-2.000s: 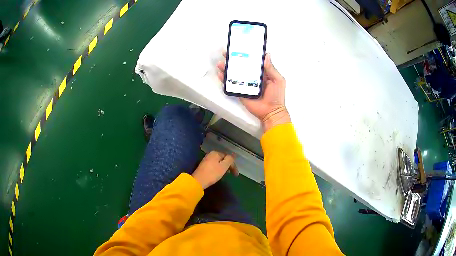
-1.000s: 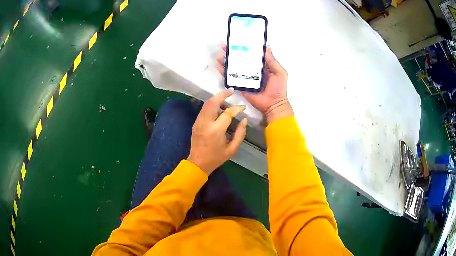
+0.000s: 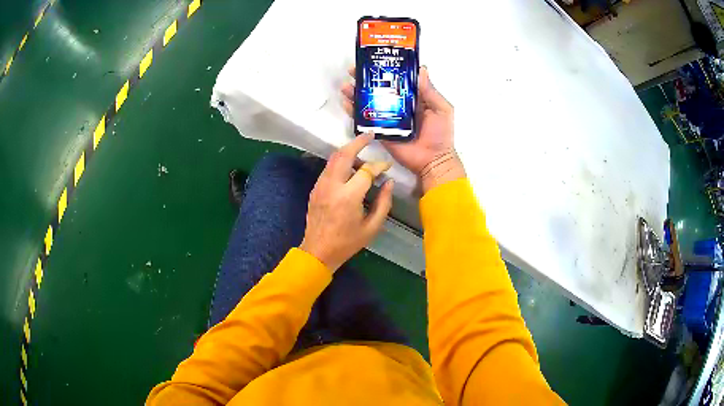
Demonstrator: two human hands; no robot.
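Observation:
A black smartphone (image 3: pixel 387 83) with a lit screen, orange at the top and dark blue below, is held over the white-covered pressing table (image 3: pixel 548 151). My right hand (image 3: pixel 429 131) holds it from below and behind, fingertips showing at its left edge. My left hand (image 3: pixel 344 202) is just below the phone. Its index fingertip is at the phone's bottom edge; whether it touches cannot be told. The other fingers are bent and apart, and the hand holds nothing.
A steam iron (image 3: pixel 651 254) with a brown handle and a ridged metal rest (image 3: pixel 660 317) are at the table's right corner. A blue bin (image 3: pixel 700 293) is beyond them. Yellow-and-black tape (image 3: pixel 101 131) runs along the green floor at left. My knees are below the table's near edge.
My left hand has risen from my lap to the phone's bottom edge. The screen has changed from mostly white to orange and dark blue. The phone sits slightly higher in view.

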